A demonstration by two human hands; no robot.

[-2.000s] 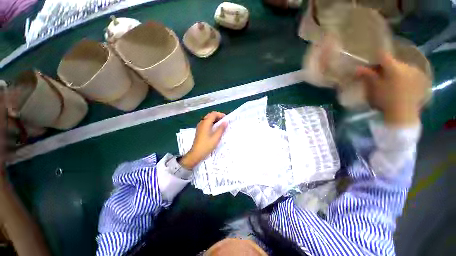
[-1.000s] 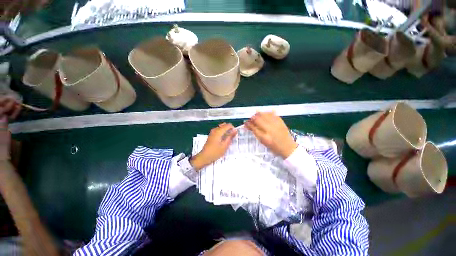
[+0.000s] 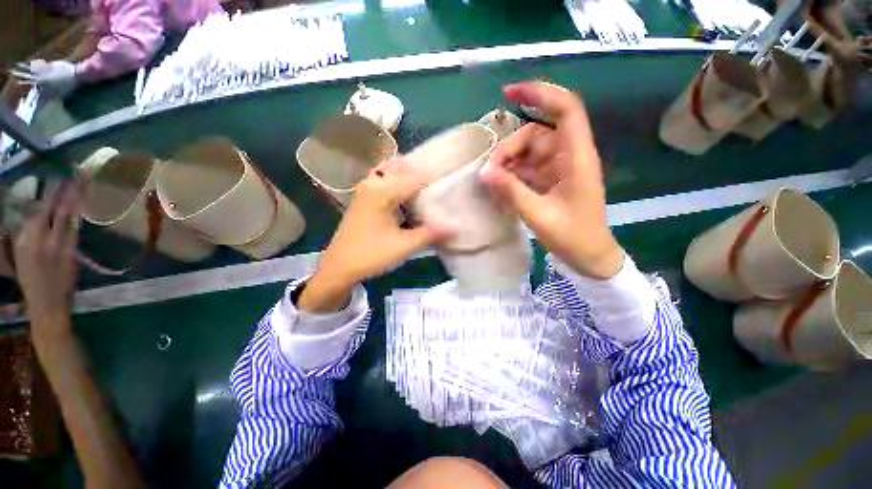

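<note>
A beige oval housing (image 3: 473, 215) is held above the rail and the label sheets, slightly blurred. My left hand (image 3: 378, 229) grips its left side, with the thumb on the front. My right hand (image 3: 559, 181) is at the housing's right rim, thumb and index finger close together near the surface. Whether a label is between those fingertips cannot be told. The fanned label sheets (image 3: 459, 363) lie on the green bench below, with a crinkled clear bag at their right.
Housings with brown bands stand at left (image 3: 225, 196), at right (image 3: 765, 244) and at far right (image 3: 712, 100). Another housing (image 3: 346, 153) and a white base part (image 3: 376, 107) are beyond my left hand. A neighbour's arm (image 3: 57, 325) reaches in at left. White tubes (image 3: 244, 57) lie across the line.
Both hands have moved up from the label sheets to a housing. My left hand has taken hold of it, and it is raised and tilted. The neighbour's hand has moved further in.
</note>
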